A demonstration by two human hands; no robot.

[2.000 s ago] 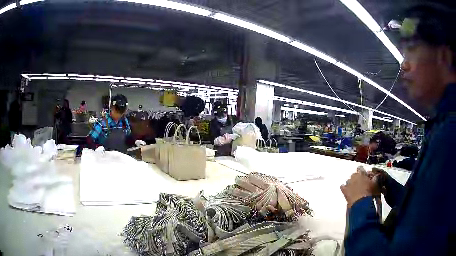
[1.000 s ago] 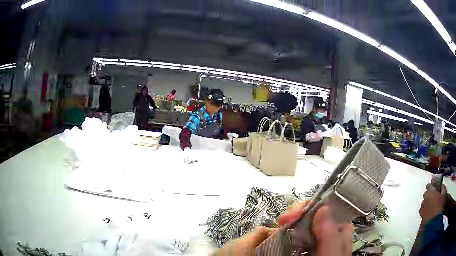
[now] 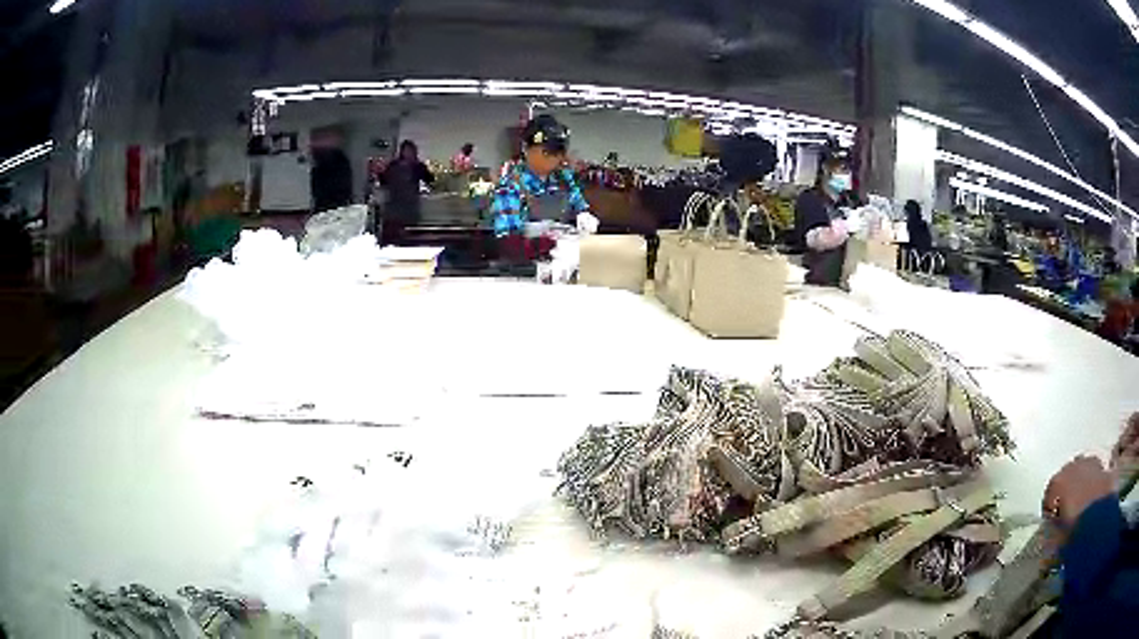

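Neither my left hand nor my right hand is in the picture. A large heap of grey-beige strap bundles lies on the pale table in front of me, right of centre. Several flat webbing straps lie across its near side. More bunched grey straps with small dark ends show at the bottom left edge, cut off by the picture's rim.
Crinkled clear film and small dark bits lie left of the heap. Beige tote bags stand behind it. A white puffy heap is at far left. A blue-sleeved person's hand is at right. Other people stand beyond the table.
The view has turned down and slightly left. The strap with the metal slider buckle and the fingers holding it, close in front one second ago, are out of view.
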